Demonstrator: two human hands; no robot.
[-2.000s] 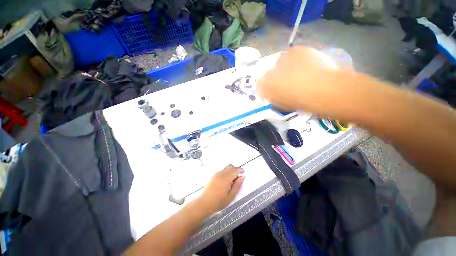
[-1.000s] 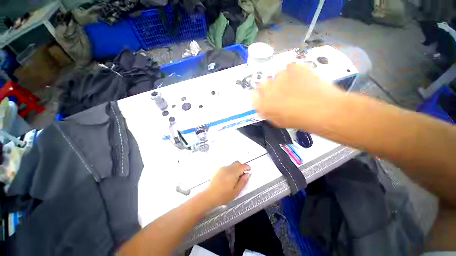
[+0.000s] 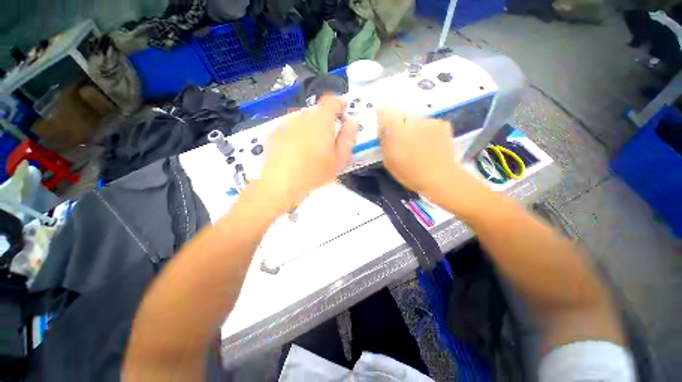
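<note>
The white sewing machine head [image 3: 292, 127] with a blue stripe lies across the white table. My left hand [image 3: 310, 145] and my right hand [image 3: 415, 145] are both raised at the middle of the head, on either side of small metal parts on its top. Their fingers are bent and blurred; whether they hold thread or a part cannot be told. My left forearm hides most of the needle area. Dark grey garment panels [image 3: 105, 246] with pale stitch lines hang over the table's left side. A narrow dark grey strip [image 3: 407, 227] with pale stitching hangs over the front edge.
Pink and blue pens [image 3: 420, 213] lie right of the strip. A tray at the table's right end holds a yellow coil-like item [image 3: 510, 162]. A white cone [image 3: 364, 72] stands behind the head. Blue crates [image 3: 250, 52], cloth piles and a red stool [image 3: 41, 166] are beyond.
My left hand has risen from the table top to the machine head, near my right hand. My right hand stays at the head. The view has shifted slightly.
</note>
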